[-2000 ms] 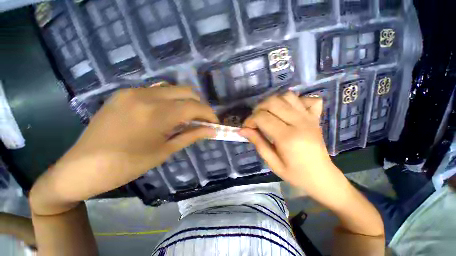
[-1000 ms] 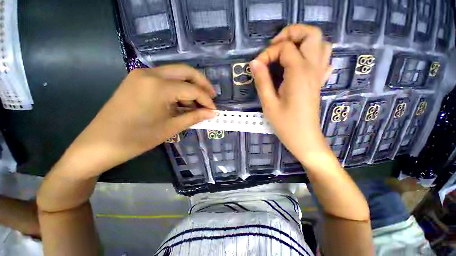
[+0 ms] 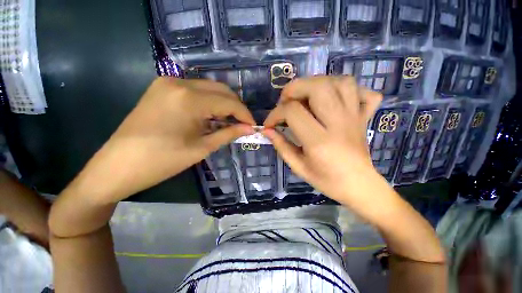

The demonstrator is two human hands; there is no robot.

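My left hand (image 3: 171, 131) and my right hand (image 3: 326, 131) meet fingertip to fingertip over the tray. Both pinch a narrow white sticker strip (image 3: 252, 138) with small dots; its right end (image 3: 370, 136) shows past my right hand. My left hand also has a thin dark tool between its fingers, mostly hidden. Below lies the blister tray (image 3: 312, 60) with rows of black phone housings (image 3: 366, 74). Many housings carry a gold ring-shaped piece (image 3: 412, 67) at one end. The housing just above my fingertips has a gold piece (image 3: 282, 75) with fewer loops visible.
White sticker sheets (image 3: 22, 57) lie at the far left on the dark green bench (image 3: 97, 40). Dark glossy wrap (image 3: 492, 154) lies right of the tray. Another person's arm (image 3: 20, 206) shows at lower left; a person's light green clothing (image 3: 486, 246) at lower right.
My right hand has come down from the housing's gold piece to the strip, and its fingertips now meet my left hand's. The tray sits slightly left in view compared with a second ago.
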